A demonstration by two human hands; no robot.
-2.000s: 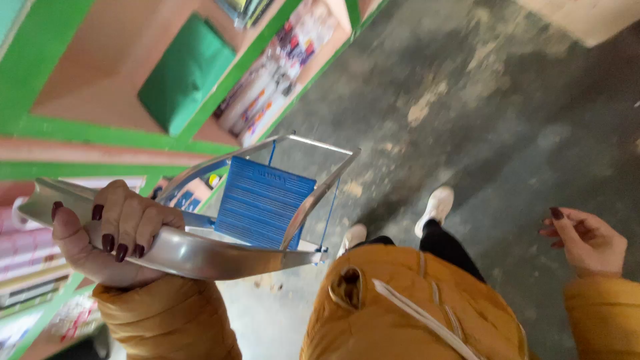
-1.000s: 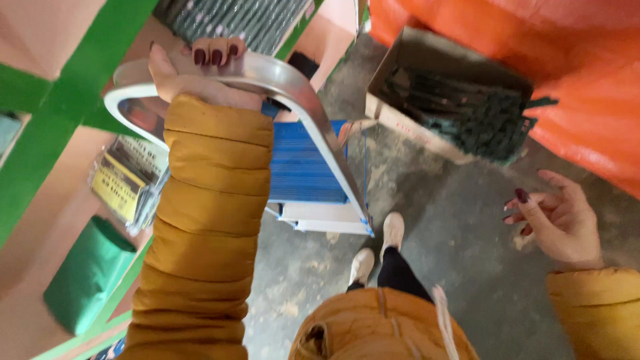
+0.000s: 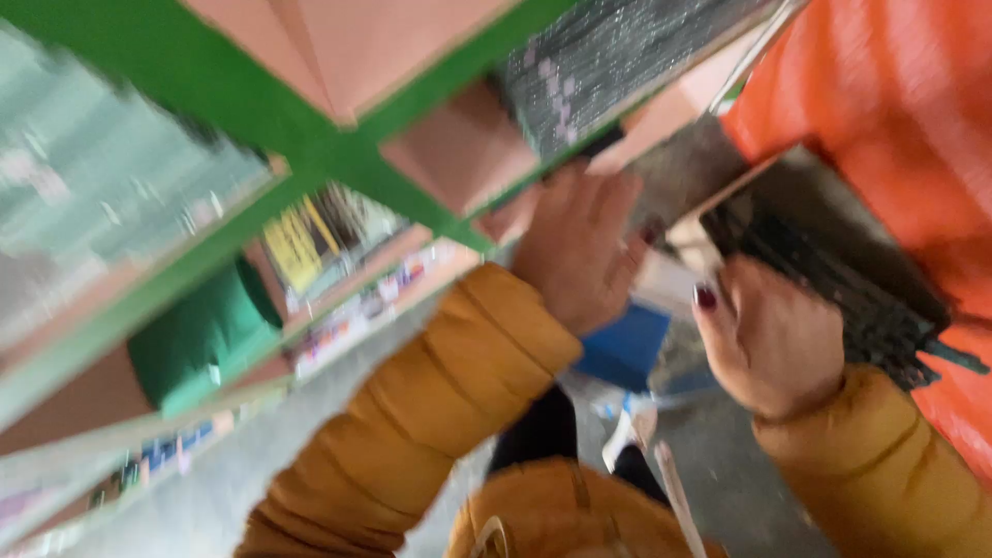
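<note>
My left hand [image 3: 581,244] reaches forward near the middle of the view, back of the hand up, its fingertips blurred beside the shelf edge. Close to its right is my right hand [image 3: 775,337], with the thumb extended and the fingers curled. A pale, blurred piece shows between the two hands; whether either hand grips it cannot be told. Below them a blue panel [image 3: 626,345] is partly hidden by my left hand and sleeve. The metal frame seen around it earlier is mostly hidden or blurred.
Green-edged shelving [image 3: 325,155] fills the left, holding a green rolled item [image 3: 205,337] and yellow-labelled packets [image 3: 298,248]. At the right, an open cardboard box [image 3: 845,209] of dark items stands against an orange sheet [image 3: 930,101]. My feet are on the concrete floor below.
My right hand has moved in from the far right to beside my left hand. My left hand, earlier on the metal frame, is now lower in view, nearer the blue panel. The view has shifted.
</note>
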